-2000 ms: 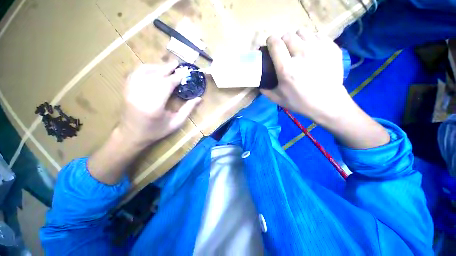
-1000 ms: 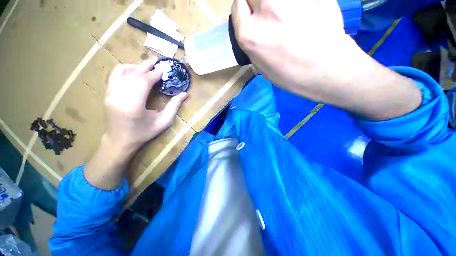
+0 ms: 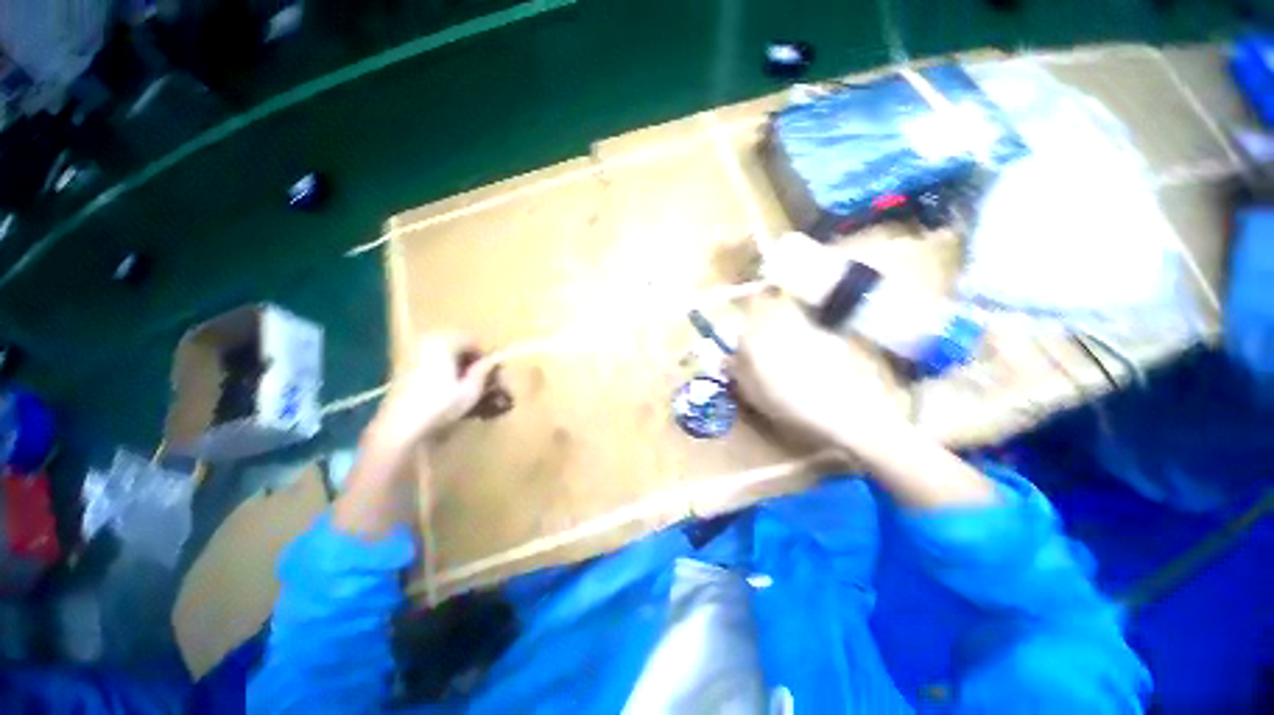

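Observation:
The view is blurred. The round black unit (image 3: 706,407) with its shiny inside rests on the cardboard-covered bench, left of my right hand. My right hand (image 3: 799,374) is low over the bench beside the unit and the black tweezers-like tool (image 3: 710,330); whether it grips the tool cannot be told. My left hand (image 3: 436,388) has its fingertips at the small dark parts (image 3: 492,400); whether a part is pinched is unclear. The white cylinder (image 3: 802,266) with a black band and blue end lies beyond my right hand.
A dark box with blue film (image 3: 873,147) and a bright plastic bag (image 3: 1069,224) stand at the back right. An open carton (image 3: 288,384) is left of the bench. Beyond is the green conveyor (image 3: 461,126) with spaced black units. Clear plastic (image 3: 137,503) lies lower left.
The view has swung up and left. My left hand has let go of the round unit and moved left to the small parts. My right hand has released the cylinder and come down beside the unit.

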